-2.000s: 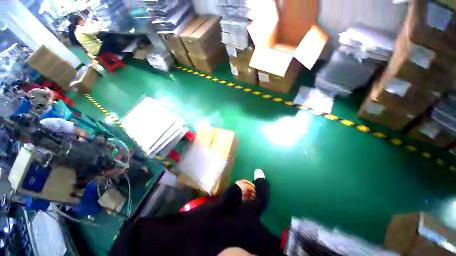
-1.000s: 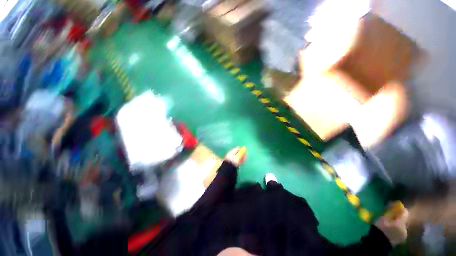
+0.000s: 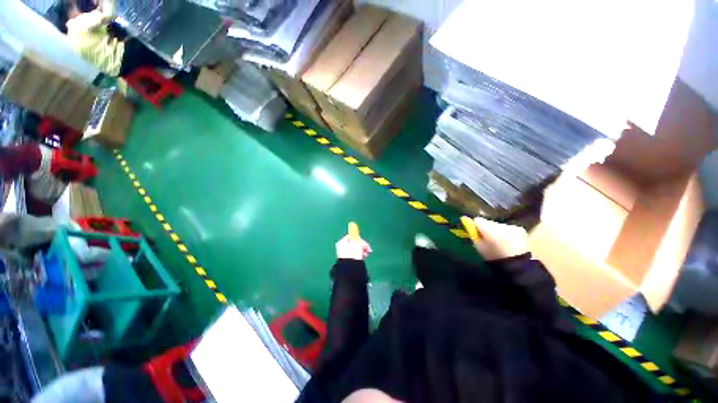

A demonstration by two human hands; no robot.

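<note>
My left hand (image 3: 353, 242) is over the green floor at the middle, small in view, with a yellow cover on a fingertip. My right hand (image 3: 501, 238) is to its right, with a yellow cover on an extended finger, beside the open carton. Neither hand visibly holds anything. A tall stack of grey trays (image 3: 504, 157) stands ahead to the right, topped by a large white sheet (image 3: 575, 51). The open brown carton (image 3: 598, 228) has its flaps up and stands right of the stack.
Closed cartons (image 3: 366, 67) stand behind yellow-black floor tape (image 3: 399, 193). Red stools, one here (image 3: 303, 330), and a pile of white sheets (image 3: 242, 358) are at the lower left. A green frame (image 3: 110, 291) stands left. A person in yellow (image 3: 94, 43) is at the far upper left.
The view has moved forward along the aisle. The tray stack and open carton are nearer, and the white pile has shifted to the lower edge. My right hand has come inward from the lower right.
</note>
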